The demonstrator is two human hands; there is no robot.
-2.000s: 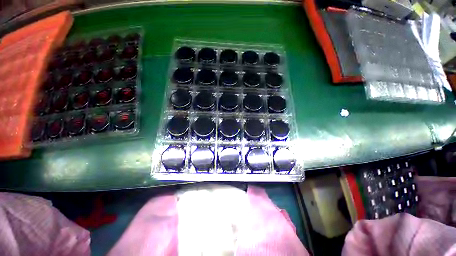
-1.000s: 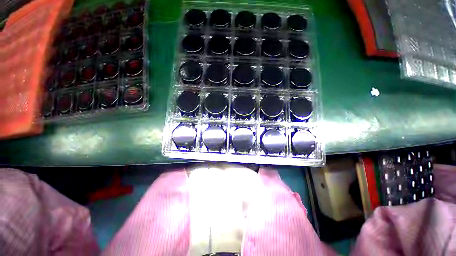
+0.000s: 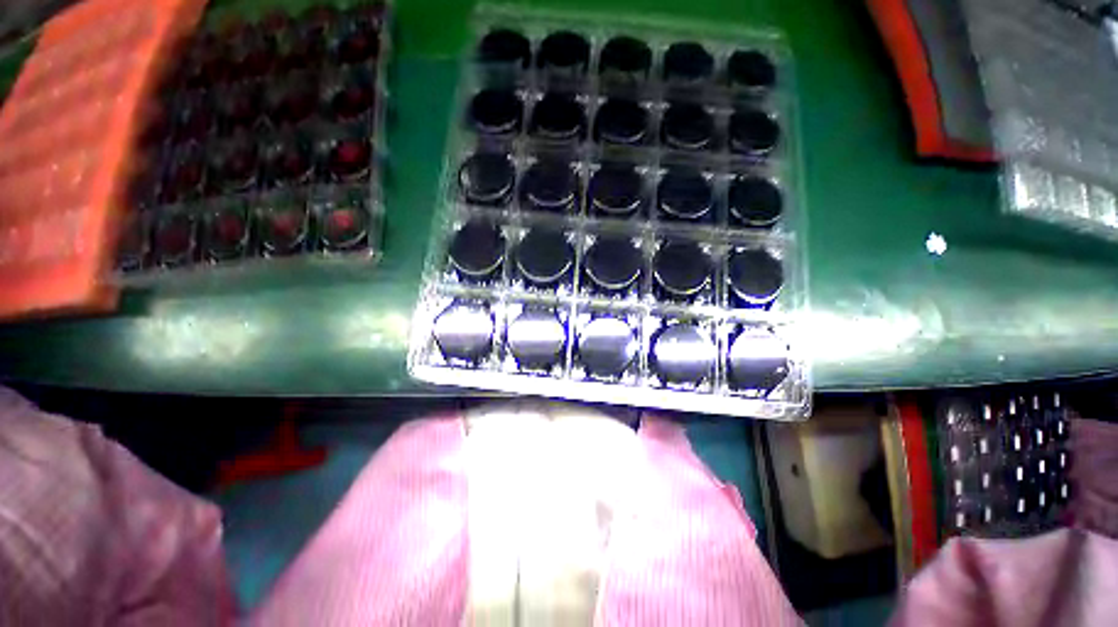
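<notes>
A clear blister tray lies on the green mat in the middle, near the bench's front edge. It is turned slightly. Round black units fill its rows, and the front row reflects bright light. Neither of my hands is in view. Only pink sleeves show at the lower left and lower right.
At left a second tray holds units with red marks, partly under an orange-red foam sheet. At right are a red-edged black tray and empty blister trays. A filled tray sits below the bench at right.
The view has shifted, so the bench things first moved up and right in the picture. The middle tray now looks slightly more turned. No hand has appeared.
</notes>
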